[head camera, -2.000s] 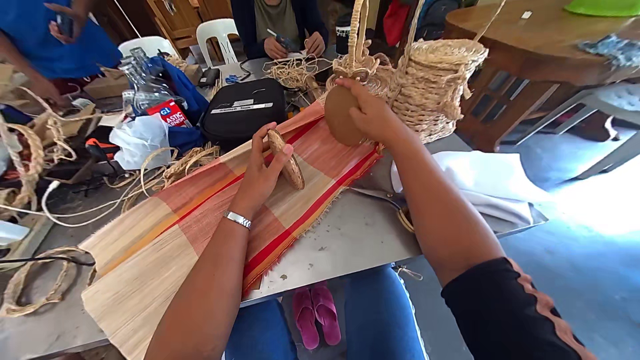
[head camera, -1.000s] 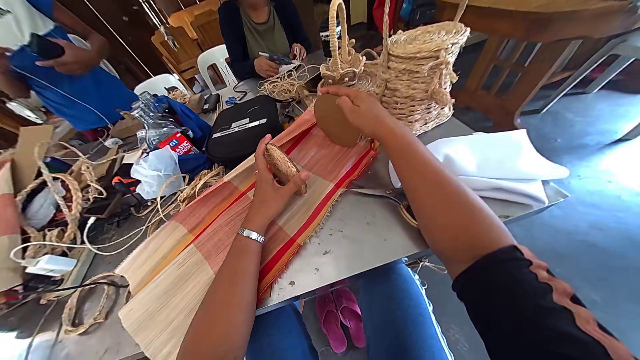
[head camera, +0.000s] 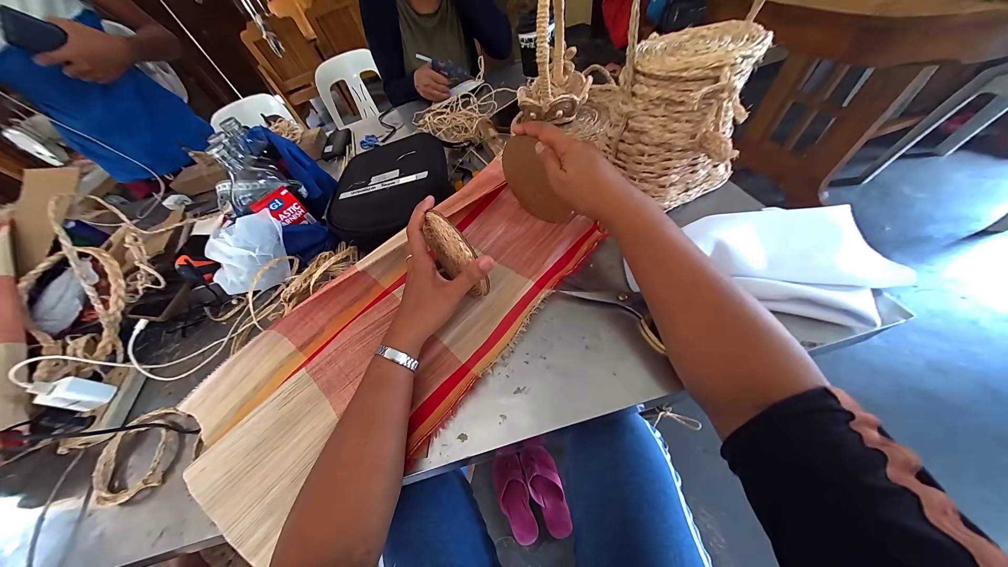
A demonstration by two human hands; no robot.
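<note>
My left hand (head camera: 437, 287) grips a small round woven fiber piece (head camera: 455, 250) by its edge, tilted, above the striped woven cloth (head camera: 354, 346). Between the fingers and thumb of my right hand (head camera: 563, 169) is a flat brown disc (head camera: 535, 181), held at its upper edge over the far end of the cloth. The cloth, in red, pink, orange and cream, lies diagonally across the metal table (head camera: 543, 378). A pair of scissors (head camera: 618, 303) lies right of the cloth, partly hidden by my right forearm.
A tall woven basket (head camera: 677, 118) and a handled one (head camera: 551, 102) stand beyond my right hand. Folded white fabric (head camera: 795, 252) lies at right. A black case (head camera: 390, 185), a plastic bag (head camera: 248, 248), cords and braided fiber (head camera: 110, 291) crowd the left. Two people are across the table.
Both hands keep hold of their round pieces, still over the cloth. The standing person's hand with the dark phone shows at a different place, partly because the view has shifted.
</note>
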